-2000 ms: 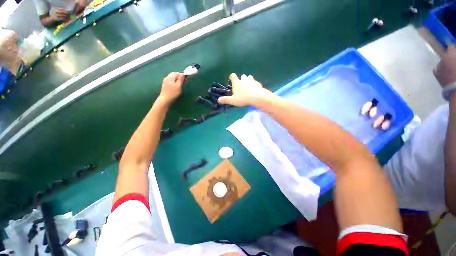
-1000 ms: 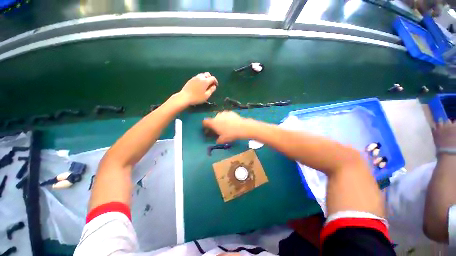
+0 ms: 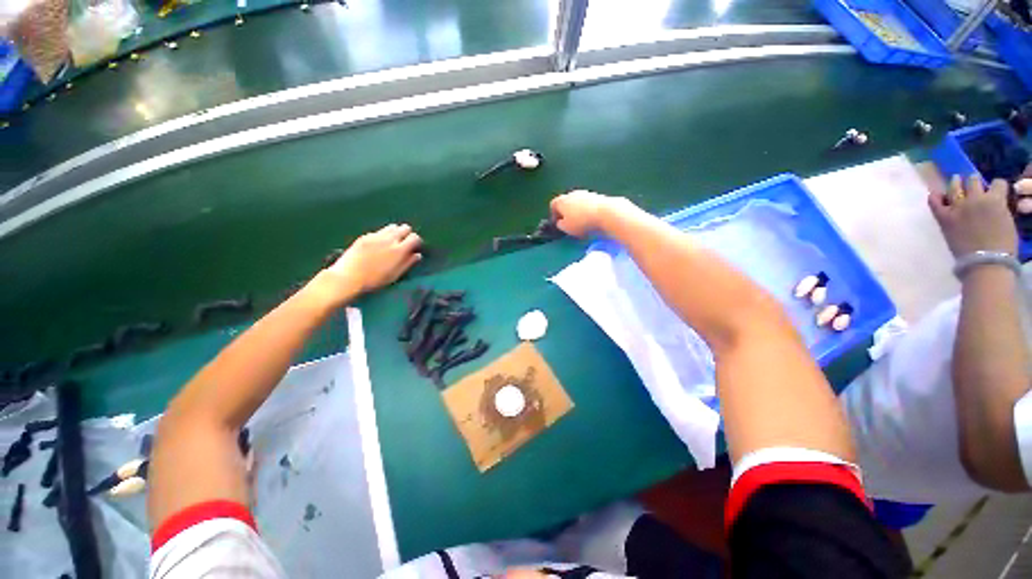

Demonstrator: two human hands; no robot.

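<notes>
My left hand (image 3: 385,258) is palm-down at the near edge of the green belt, fingers curled near a dark part; its grip is hidden. My right hand (image 3: 575,213) is closed at the end of black leg parts (image 3: 521,240) on the belt edge. A pile of black legs (image 3: 436,334) lies on the green bench. Beside it is a stained brown card (image 3: 543,390) with a white disc (image 3: 510,400) on it. A white teardrop-shaped item (image 3: 532,326) lies above the card. A leg subassembly (image 3: 525,160) lies on the belt.
A blue tray (image 3: 866,283) at right holds pale hip-and-thigh parts (image 3: 811,287) and a white liner (image 3: 645,373). More black legs (image 3: 223,308) lie along the belt's left edge. A white sheet (image 3: 311,452) and dark bar (image 3: 75,486) are at left. Another person's hand (image 3: 975,215) is at far right.
A pile of black legs now shows beside the card. My right hand has moved from the bench to the belt edge; my left hand has come down to that edge. The view has shifted.
</notes>
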